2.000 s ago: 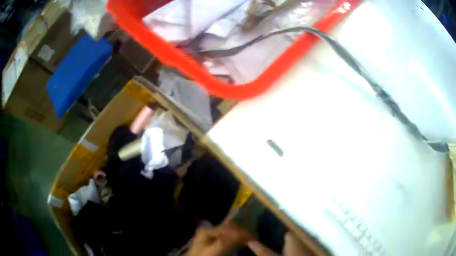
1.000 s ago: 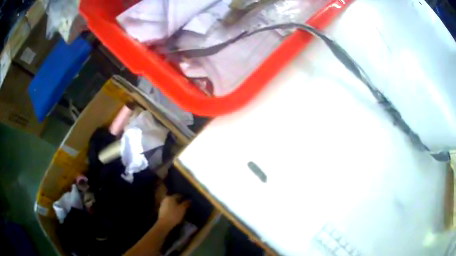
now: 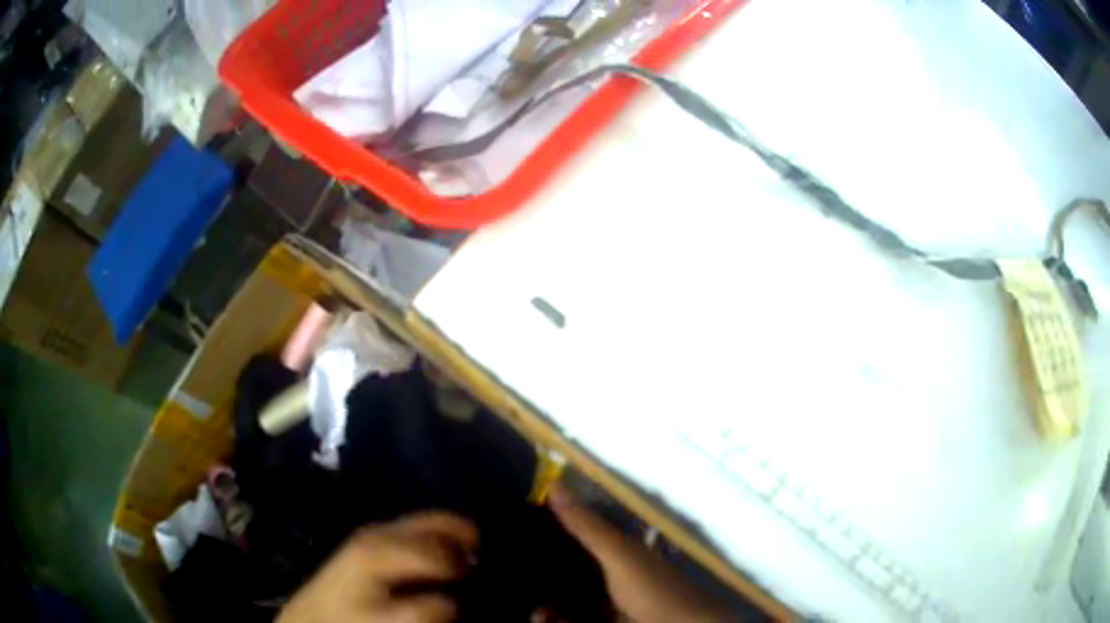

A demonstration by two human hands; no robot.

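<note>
Black fabric (image 3: 517, 554) lies in and over the open cardboard box (image 3: 195, 365), below the white table's left edge. My left hand (image 3: 390, 570) is at the bottom, with curled fingers on the black fabric. My right hand (image 3: 627, 566) is beside the table edge, its fingers at the right side of the same fabric. Both hands are blurred and cut off by the bottom edge. The black pieces merge, so the outline of the held one is not clear.
A red basket (image 3: 457, 209) with whitish cloth stands on the white table (image 3: 682, 316). A dark strip (image 3: 791, 170) runs from it to a yellow slip (image 3: 1044, 347). A small dark piece (image 3: 549, 312) lies on the table. A blue panel (image 3: 158, 237) and boxes are at left.
The left hand, reaching into the box a second ago, is now lower and beside the right hand, which has come back into view. The view has shifted, showing the whole yellow slip.
</note>
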